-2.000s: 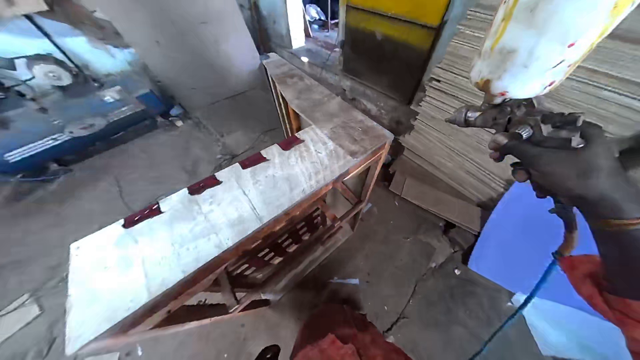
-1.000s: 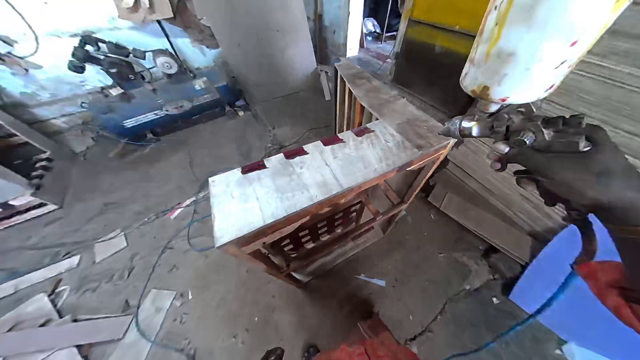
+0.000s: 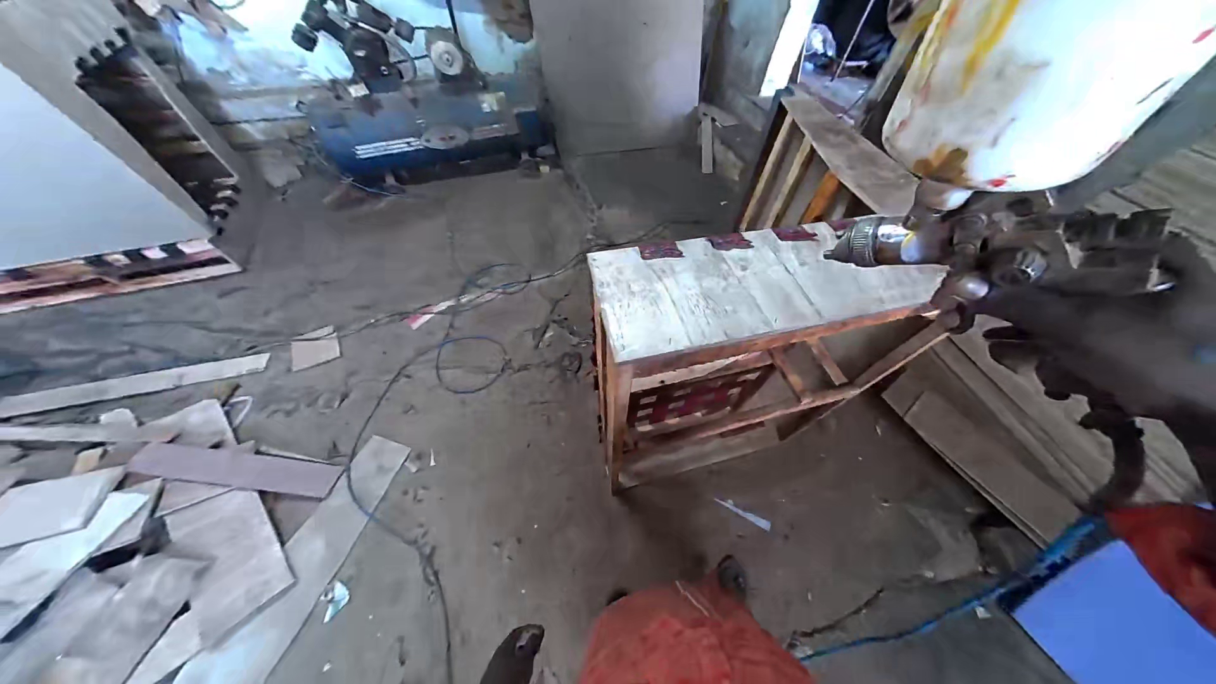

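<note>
My right hand (image 3: 1092,332) grips a metal spray gun (image 3: 950,242) at the right, with a paint-stained white plastic cup (image 3: 1035,85) on top and a blue hose (image 3: 940,617) trailing below. The nozzle points left, over the far right part of a wooden cabinet frame (image 3: 698,356) in the view. Its top panel (image 3: 712,294) is whitish, with dark red patches along the back edge; a red-and-white slatted piece shows inside the frame. A dark shape at the bottom edge seems to be my left hand (image 3: 515,655); its fingers cannot be made out clearly.
A blue air compressor (image 3: 427,133) stands by the back wall. Board offcuts (image 3: 228,541) litter the floor at the left, near a thin hose (image 3: 356,475). A large white panel (image 3: 76,180) stands at far left. Stacked boards (image 3: 1007,418) and a blue sheet (image 3: 1121,608) lie at right.
The view has swung left, bringing the offcuts and the white panel into sight. The spray gun stays in my right hand and now overlaps the cabinet top in the view.
</note>
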